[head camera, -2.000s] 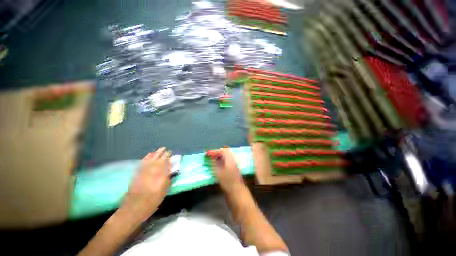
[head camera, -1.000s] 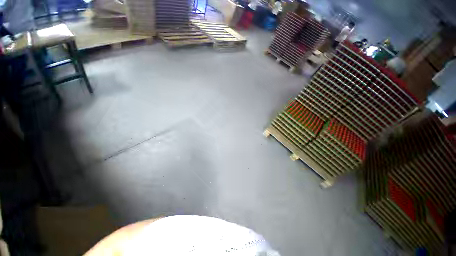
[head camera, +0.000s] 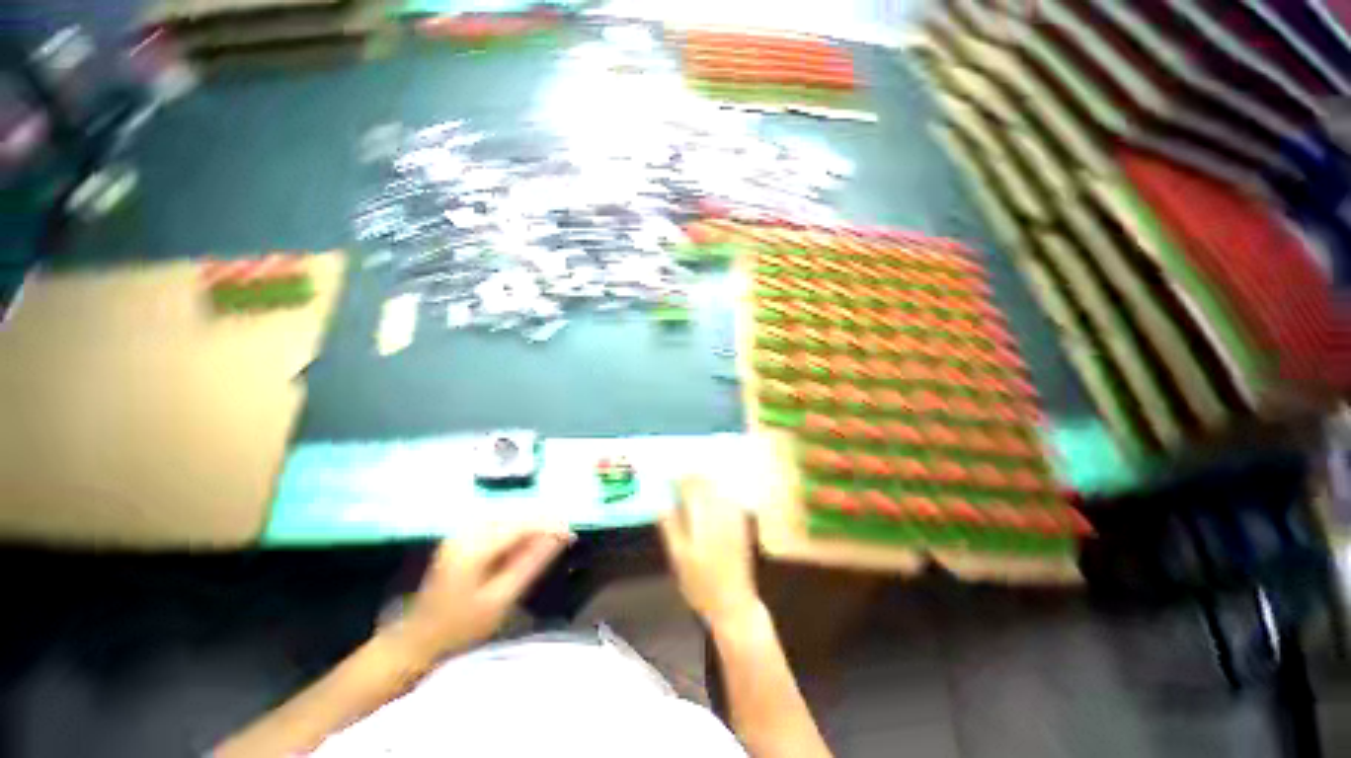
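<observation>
The small dark fixture (head camera: 508, 458) sits on the pale-green front strip. A single red-and-green piece (head camera: 615, 474) lies on the strip to its right. My left hand (head camera: 482, 575) is just below the fixture at the bench edge, fingers apart, holding nothing visible. My right hand (head camera: 711, 536) is at the bench edge, right of the single piece and beside the filled cardboard sheet (head camera: 904, 378); blur hides whether its fingers hold anything. A heap of silvery square frames (head camera: 563, 222) lies beyond.
A cardboard sheet (head camera: 134, 407) at the left bears a short row of red-green pieces (head camera: 259, 282). A pale stick-like item (head camera: 397, 323) lies near the heap. Stacked loaded sheets (head camera: 1067, 252) rise at the right. Another loaded sheet (head camera: 771, 67) lies at the back.
One second ago the view showed the floor and pallets; now it is back on the bench. Compared with two seconds ago, both hands have drawn back, and the fixture and the single piece lie uncovered.
</observation>
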